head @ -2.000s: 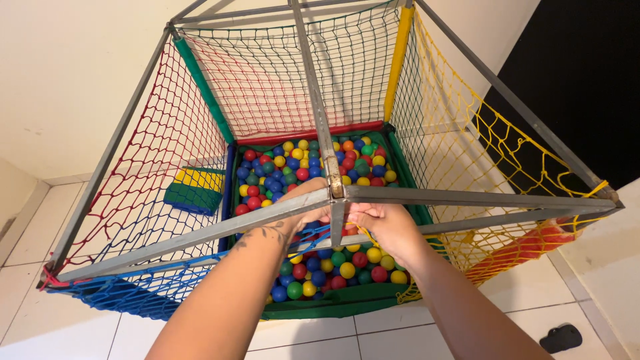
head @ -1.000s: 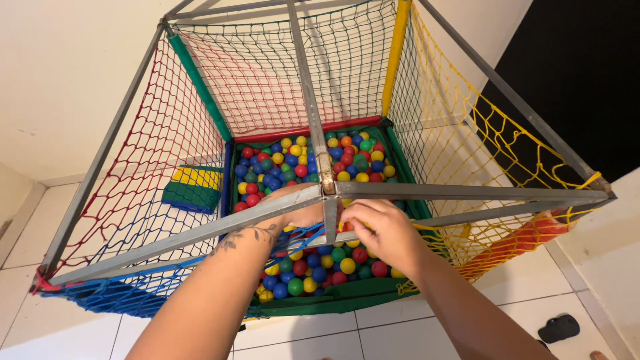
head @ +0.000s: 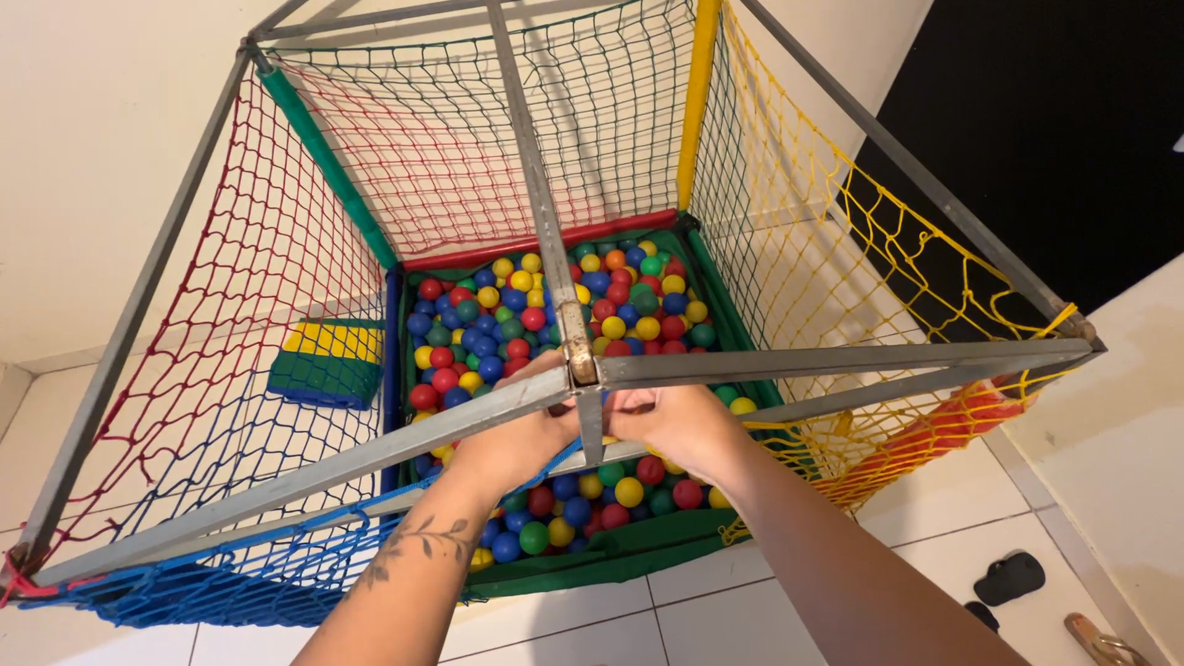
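My left hand [head: 523, 444] reaches under the grey metal frame [head: 555, 268] at its front middle joint, by the blue netting cord [head: 555, 462]. My right hand [head: 680, 416] is just right of the short upright bar there, thumb and fingers bent close together. The bars partly hide the fingertips of both hands, so a grip on the cord cannot be made out. Blue netting [head: 231, 587] hangs along the front left bar, and yellow netting [head: 888, 444] along the right. Below the hands lie many coloured plastic balls [head: 578, 509] in the ball pit.
Red netting [head: 194, 277] spans the left side and dark green netting [head: 601, 111] the back. A green and yellow padded piece [head: 324, 370] stands beyond the left netting. Black footwear [head: 1010, 578] and a sandal [head: 1101, 638] lie on the tiled floor at the right.
My right hand has moved back in close to the middle joint, after standing a little apart from it one second ago. My left hand stays beneath the bars.
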